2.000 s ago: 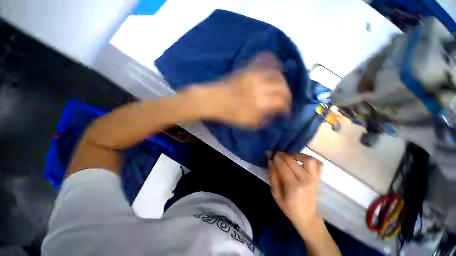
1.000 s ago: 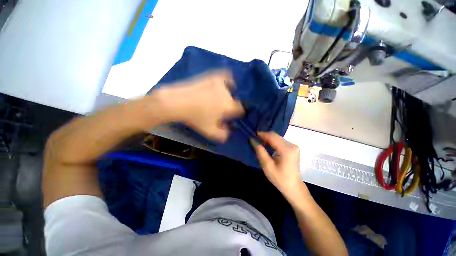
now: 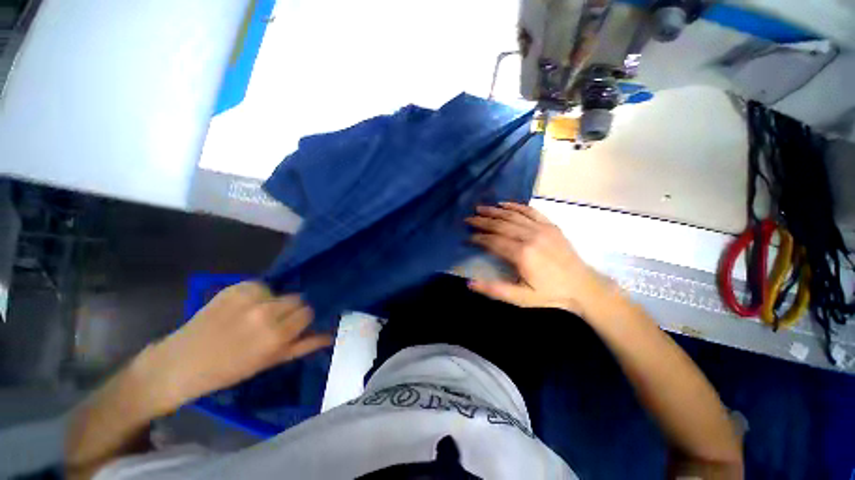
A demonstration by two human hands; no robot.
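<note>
A dark blue cloth panel (image 3: 375, 187) lies on the white table and runs up to the needle area (image 3: 544, 117) of the sewing machine, with folds fanning from there toward the lower left. My left hand (image 3: 253, 323) grips the panel's lower left corner past the table's front edge. My right hand (image 3: 525, 253) lies on the panel's right part near the front edge, fingers bent over the cloth; whether it pinches the cloth is unclear. A small brass-yellow piece (image 3: 564, 128) sits beside the presser foot. The needle tip is too small to tell.
The machine head (image 3: 581, 47) stands at the top right. Red-handled scissors (image 3: 736, 272) and yellow-handled scissors (image 3: 786, 286) hang at the right beside black cords (image 3: 802, 187). A bent wire (image 3: 499, 70) stands left of the needle. A blue crate (image 3: 211, 291) is below at left.
My left hand has moved down and left with the cloth, which is now drawn out in long folds. My right hand has opened out flatter on the cloth. The view has shifted.
</note>
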